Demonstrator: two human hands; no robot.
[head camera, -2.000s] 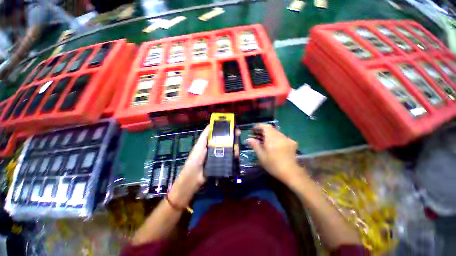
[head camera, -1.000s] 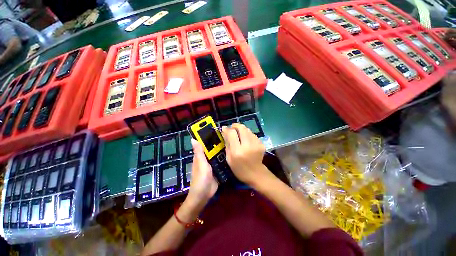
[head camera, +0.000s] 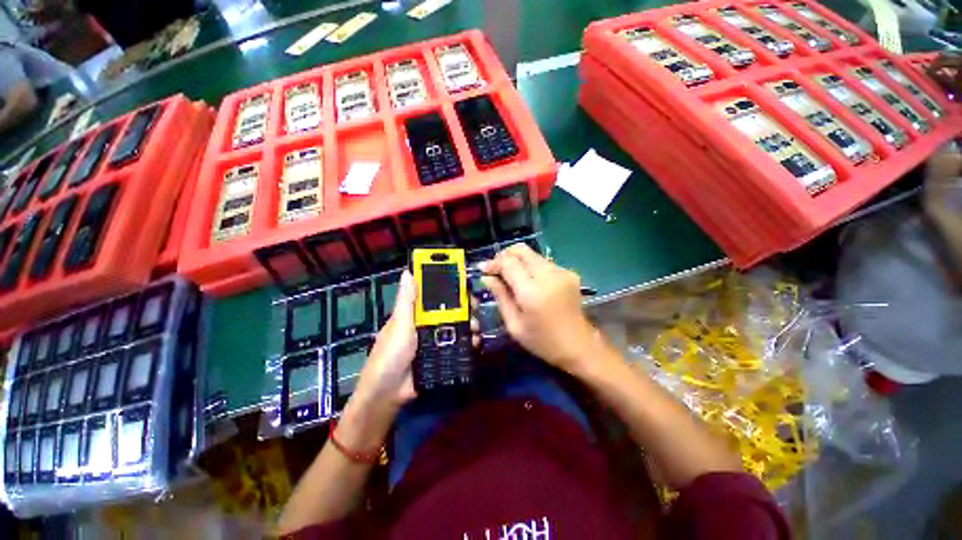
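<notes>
A black keypad phone (head camera: 444, 357) is upright in my left hand (head camera: 392, 348), with a bright yellow liner (head camera: 442, 314) around its dark screen. My right hand (head camera: 535, 306) is at the phone's upper right edge, thumb and fingers pinched together. A thin dark tip shows beside that hand; whether the fingers hold a tool or the liner's edge is unclear. Behind and below the hands lies a clear lens tray (head camera: 325, 357) with black-framed lenses, its raised part leaning on the foam phone tray (head camera: 364, 210). The hands and phone hide part of it.
The foam tray holds pale unfinished handsets (head camera: 301, 181), two black phones (head camera: 433, 148) and a white piece (head camera: 360, 177). A white wipe (head camera: 594, 180) lies right of it. Foam stacks stand left (head camera: 158, 200) and right (head camera: 675, 169). Stacked lens trays (head camera: 90, 390) are left; yellow waste (head camera: 738, 390) is lower right.
The phone has turned from tilted to upright in my left hand and moved slightly. My right hand has shifted a little right, and its fingers now sit at the phone's edge.
</notes>
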